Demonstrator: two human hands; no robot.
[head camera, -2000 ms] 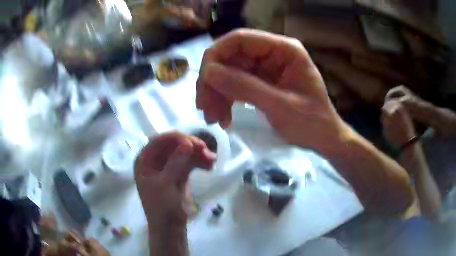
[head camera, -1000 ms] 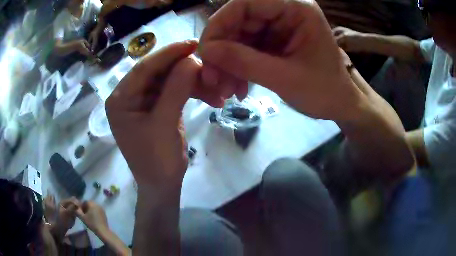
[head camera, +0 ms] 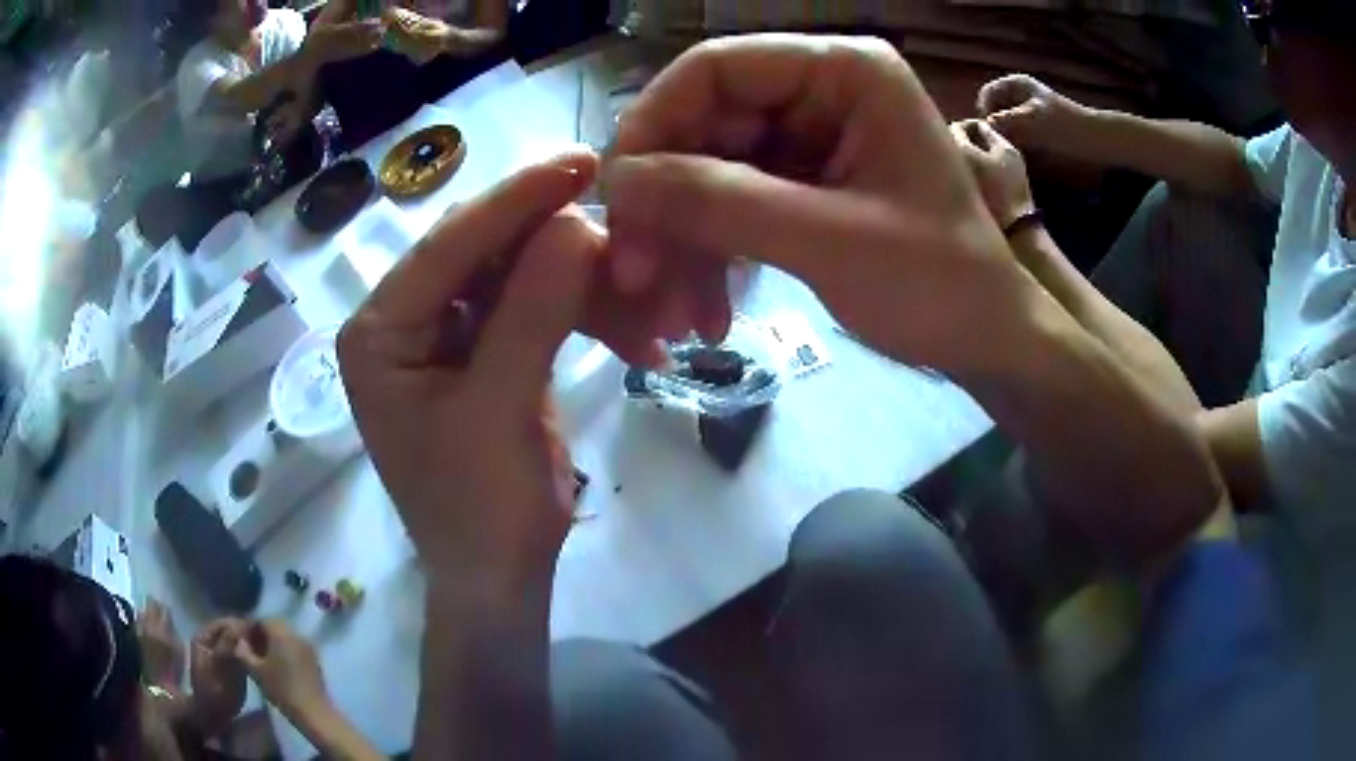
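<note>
My left hand is raised at centre left, its thumb and index fingertips pinched together. My right hand is raised beside it, its thumb and index fingertips meeting the left fingertips. Whatever is between the fingertips is too small and blurred to tell. Below the hands, a clear plastic bag with dark contents lies on the white table sheet. A small dark part shows at the edge of my left wrist.
White cartons, a round white container and a dark elongated case lie left. Small coloured bundles lie lower left. A yellow roll and dark disc lie further back. People's hands work at left, right and back.
My hands were apart two seconds ago and have come together at the fingertips. Over the last second they stay together, slightly lower in the picture.
</note>
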